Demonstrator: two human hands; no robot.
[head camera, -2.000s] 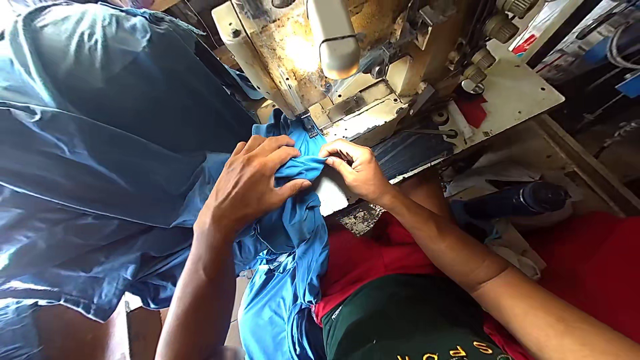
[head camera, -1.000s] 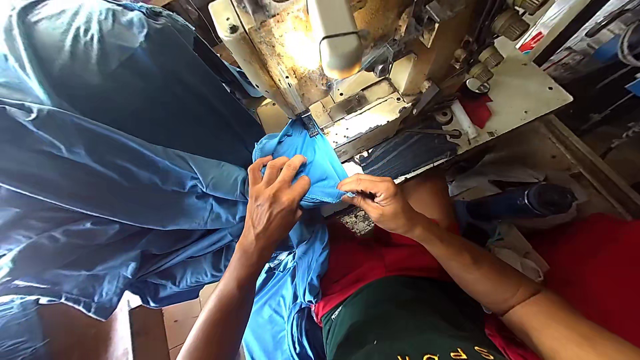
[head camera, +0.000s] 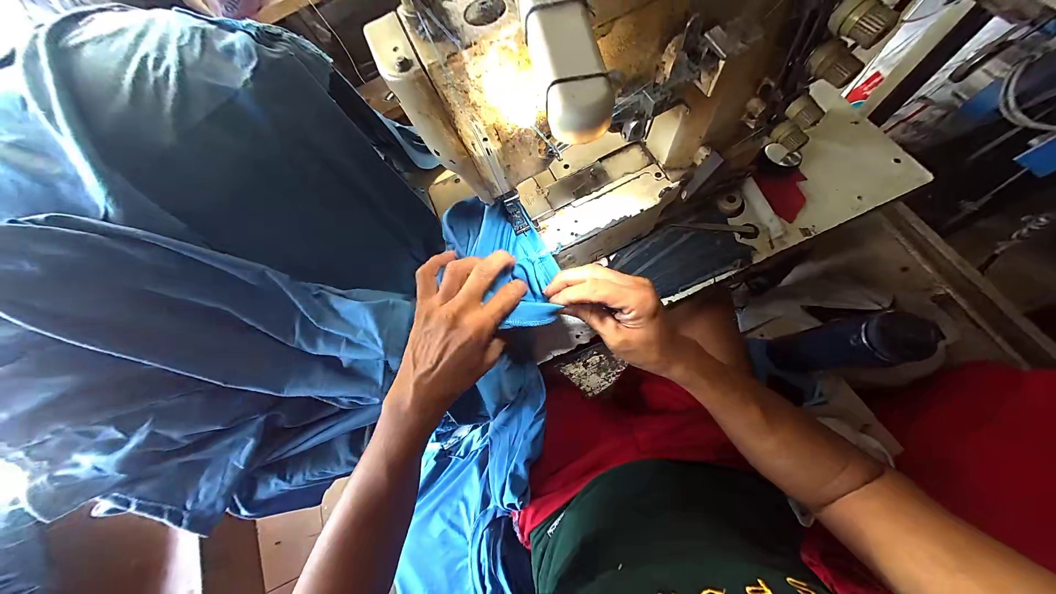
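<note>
A bright blue knit fabric piece (head camera: 495, 227) lies under the presser foot (head camera: 516, 216) of an industrial sewing machine (head camera: 606, 177) and hangs down over the lap. My left hand (head camera: 458, 318) rests on the fabric just in front of the foot, fingers spread and bent, thumb at a fold; whether it pinches the cloth is hidden. To its right, my right hand (head camera: 615, 313) pinches the stitched edge of the fabric between thumb and fingers. The machine's lamp lights the needle area; the needle itself cannot be made out.
A large heap of darker blue fabric (head camera: 206, 272) fills the left side. Thread tension knobs (head camera: 833, 62) stand at the upper right. A red cloth scrap (head camera: 780, 196) lies on the machine table (head camera: 883, 169). A dark bottle (head camera: 874, 340) lies at the right, beside the lap.
The blue fabric, spread flat between the hands one second ago, is now folded and bunched near the foot. My left hand's fingers have opened wider.
</note>
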